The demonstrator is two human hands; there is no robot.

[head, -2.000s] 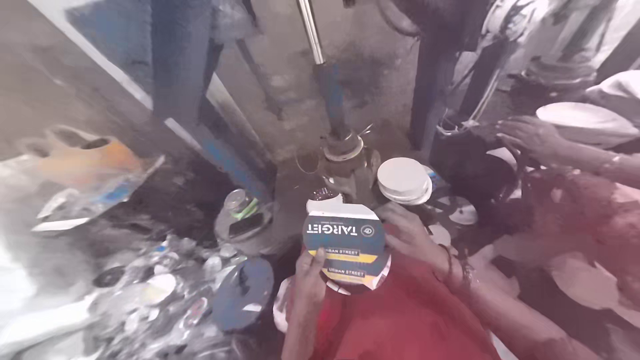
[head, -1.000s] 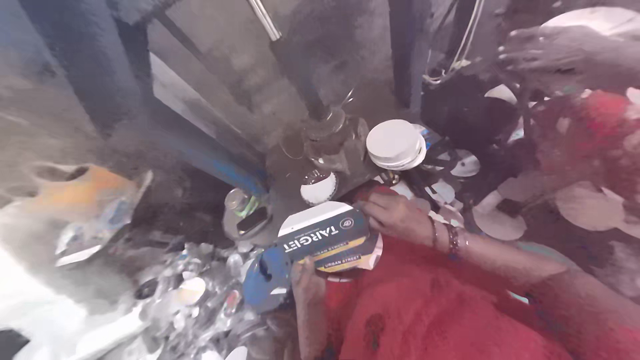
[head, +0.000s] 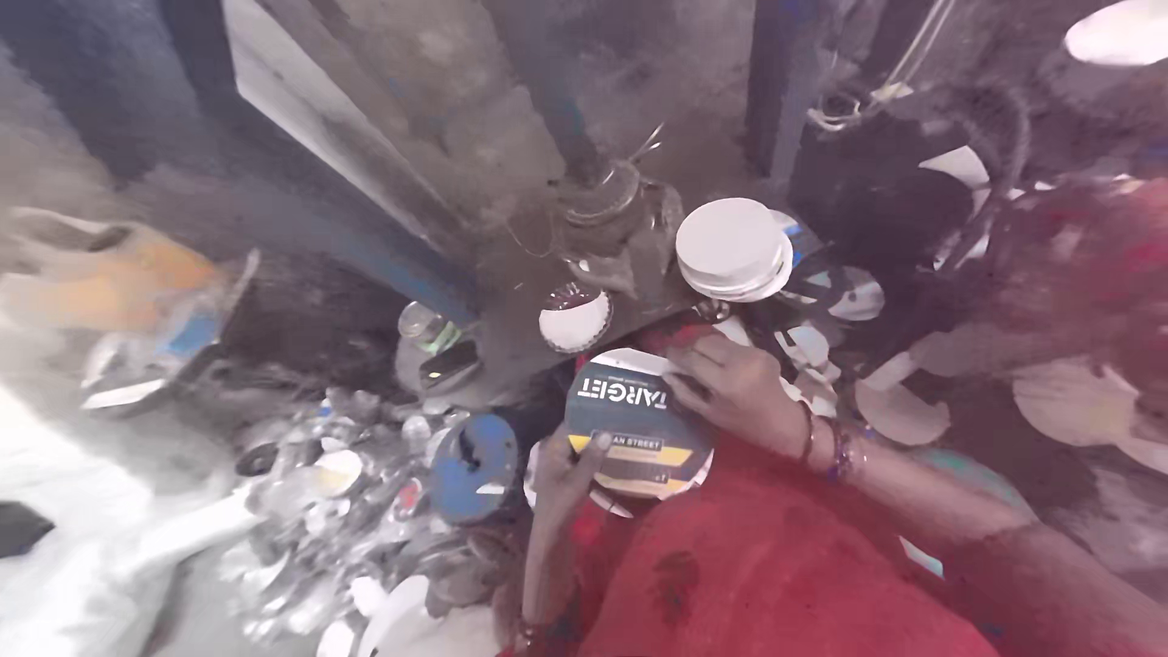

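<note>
A round printed disc (head: 639,424), dark blue-grey with yellow bands and writing, lies over the red cloth of my lap. My left hand (head: 568,470) grips its lower left edge, thumb on top. At the disc's upper right edge, the fingers of my right hand (head: 730,388) are bent and touch it; whether they grip it is unclear. Just beyond the disc, a white disc with a toothed rim (head: 575,318) rests at a metal machine part (head: 611,219). To its right stands a stack of white round discs (head: 735,246).
A blue disc (head: 474,467) lies left of my hands beside a heap of small scraps (head: 338,502). A small glass jar (head: 422,324) and a dark phone-like object (head: 449,363) sit near the machine's base. Cut round pieces (head: 903,406) lie at right; an orange-and-white bag (head: 109,274) at far left.
The printed disc now shows as a full round, where it looked partly folded or stacked before. The other person's hands at the right have left the view. The view has shifted.
</note>
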